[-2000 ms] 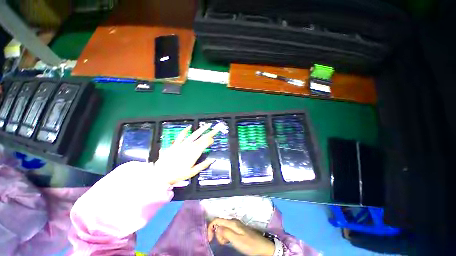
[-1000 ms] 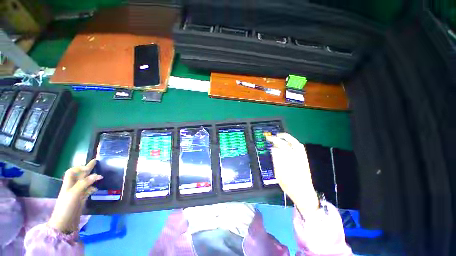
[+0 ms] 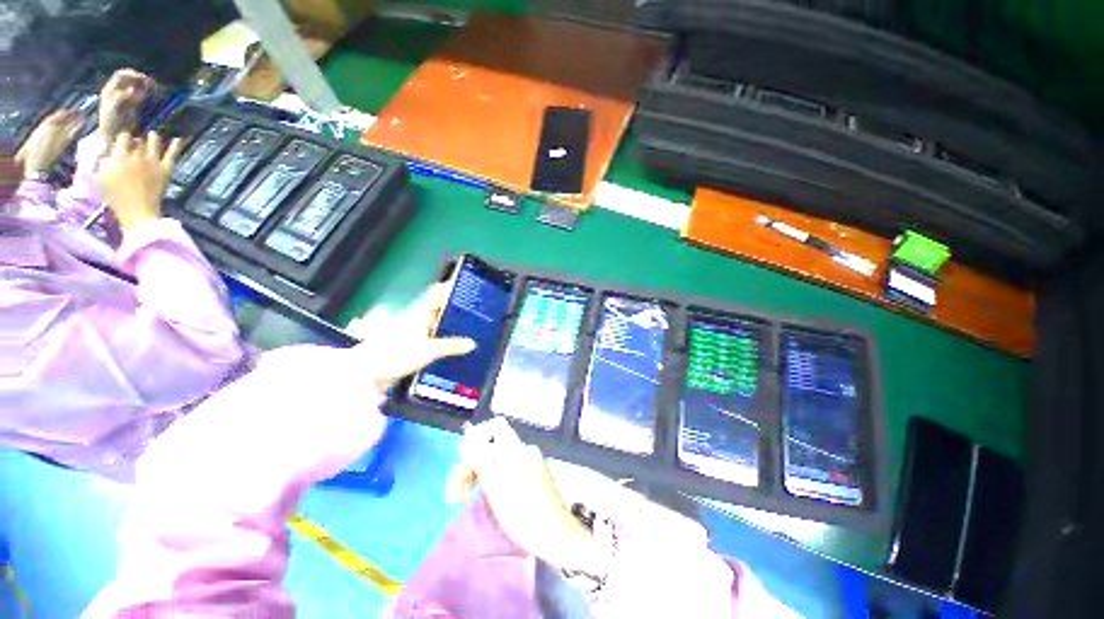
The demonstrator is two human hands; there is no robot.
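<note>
A black foam tray holds smartphones in a row in front of me. My left hand grips the leftmost smartphone, thumb over its screen and fingers at its left edge. That phone is tilted and looks partly raised from its slot. Its dark blue screen shows text rows and a red block near the bottom. My right hand is just in front of the tray, fingers curled; I cannot tell if it holds something small. The fourth phone shows green rows. The middle phone has wrinkled film.
Two dark phones lie right of the tray. A neighbour's foam tray and a person's hands are at left. Behind are an orange-brown board with a phone, a narrow board and stacked foam trays.
The view has turned left, bringing in the neighbour's hands. My left hand has taken hold of the leftmost phone, now tilted. My right hand has left the rightmost phone and come in front of the tray.
</note>
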